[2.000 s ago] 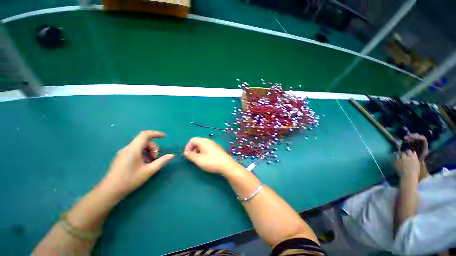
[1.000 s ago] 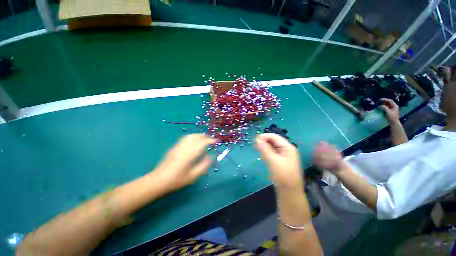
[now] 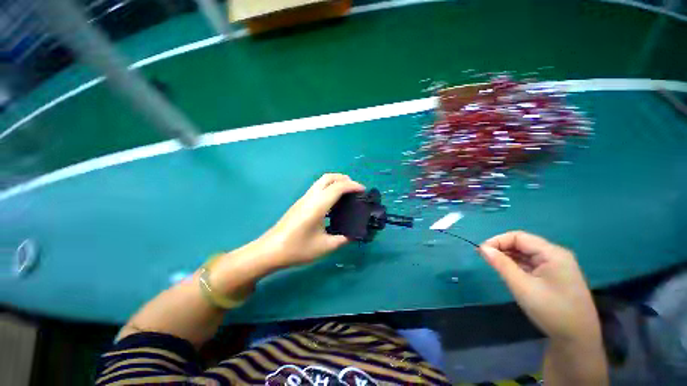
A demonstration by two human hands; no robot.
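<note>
My left hand [image 3: 316,219] holds a black plastic housing [image 3: 352,217] above the bench, fingers on top and thumb below. The housing's narrow black stem [image 3: 398,221] points right. My right hand [image 3: 538,275] pinches the end of a thin dark wire lead [image 3: 458,238] between thumb and fingertips. The lead reaches left towards the stem, with a visible gap between them. A blurred pile of red wire leads [image 3: 497,143] with whitish tips lies behind, to the right.
A small brown carton [image 3: 458,98] is mostly buried under the leads. A white tag [image 3: 447,221] lies in front of the pile. A white ring [image 3: 26,257] lies far left. A green conveyor belt [image 3: 316,83] runs behind the white rail, with a large carton [image 3: 297,13] beyond. A grey post [image 3: 128,79] stands left.
My left hand, empty-looking a second ago, now holds the black housing. My right hand has a lead visible in its fingertips. The view has turned left, and the neighbouring person is out of view.
</note>
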